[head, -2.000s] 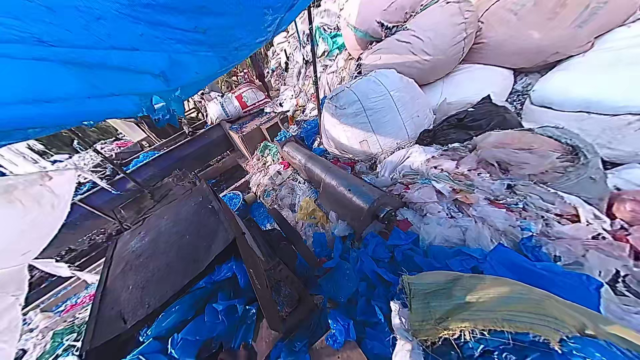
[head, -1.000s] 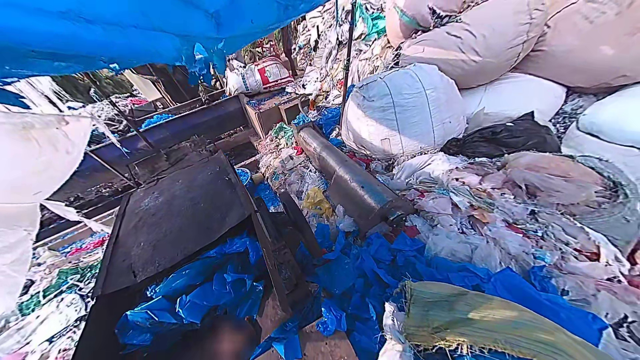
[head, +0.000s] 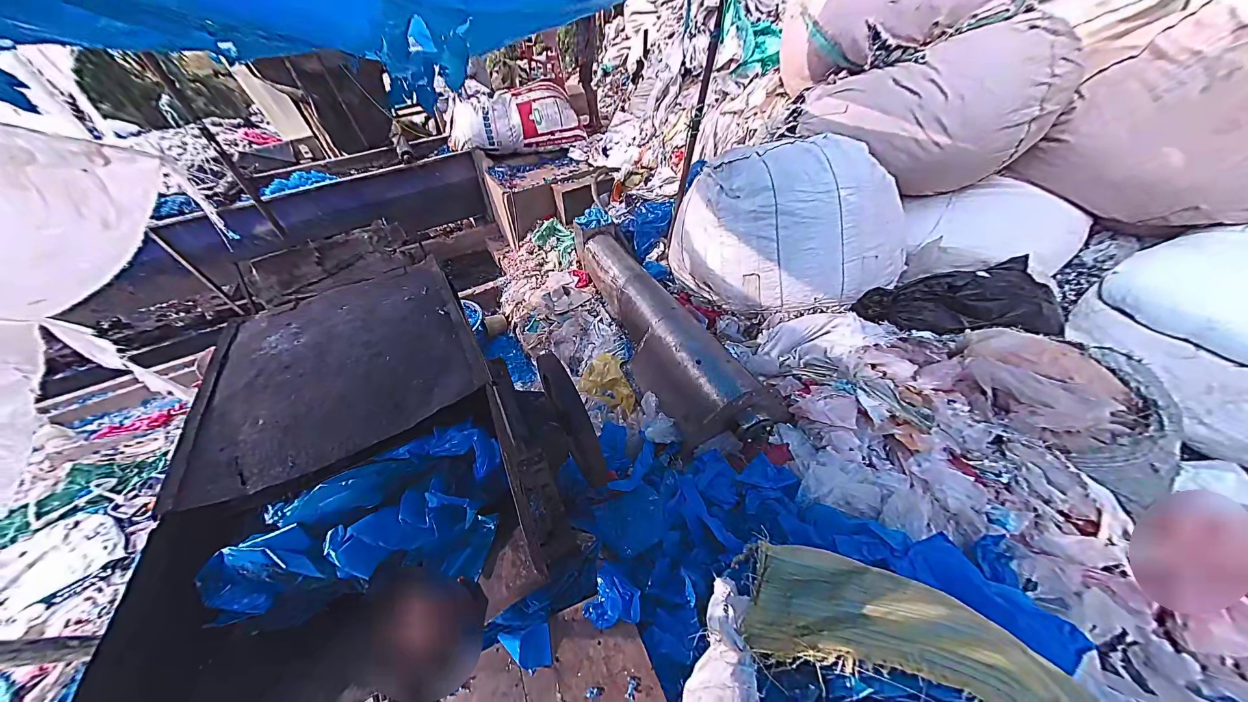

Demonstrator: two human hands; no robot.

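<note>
Neither of my hands can be made out. Blue plastic film (head: 370, 536) lies bunched in the mouth of a dark metal machine, under its black sheet cover (head: 341, 380). More blue film (head: 673, 526) is heaped to the right of the machine's metal side frame (head: 526, 468). A grey metal cylinder (head: 673, 341) rests slanted on mixed plastic scraps. At the bottom, a yellowish woven sack (head: 897, 614) lies over part of the blue film, beside a twisted white cloth or sack end (head: 723, 643). A blurred patch at the lower left hides what is there.
Stuffed white sacks (head: 795, 224) and pinkish ones (head: 946, 97) are stacked at the right. Loose plastic scraps (head: 907, 448) cover the ground before them. A blue tarpaulin (head: 244, 21) hangs overhead, with a thin dark pole (head: 698, 117) near the back. A long metal trough (head: 341, 210) crosses behind the machine.
The view has shifted, so the scene sits lower and farther right than two seconds ago. The blue film in the machine's mouth lies bunched differently, with more black surface showing below it.
</note>
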